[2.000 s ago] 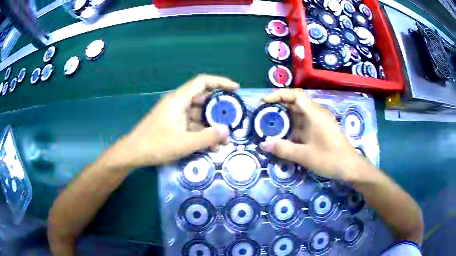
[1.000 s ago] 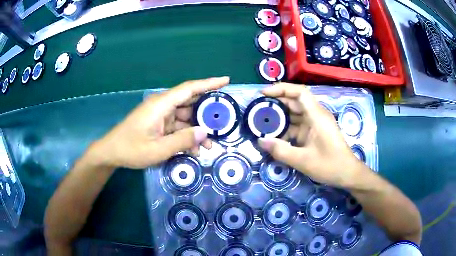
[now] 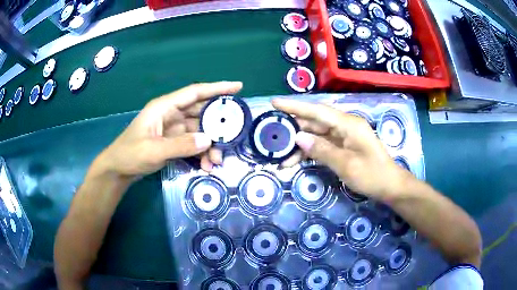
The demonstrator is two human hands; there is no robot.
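Observation:
My left hand (image 3: 153,133) holds a black-rimmed speaker driver (image 3: 224,120) by its edge, its face up and looking pale white. My right hand (image 3: 351,150) holds a second speaker driver (image 3: 274,136) with a violet-blue centre and white ring. The two discs are side by side, close together, above the back part of the clear blister tray (image 3: 177,226). Rows of tray pockets hold black-rimmed discs, such as the seated disc (image 3: 265,244). My hands hide some of the back pockets.
Three red-marked discs (image 3: 300,79) stand in a column left of the red bin (image 3: 385,80), which is heaped with discs. Loose discs (image 3: 78,80) lie on the green belt at upper left. A small clear tray (image 3: 12,212) is at far left. A metal unit (image 3: 482,56) stands far right.
Both held discs have moved left and tilted. The left disc's centre has turned from blue to white in the light. The right disc stays violet-blue. Both hands keep their hold.

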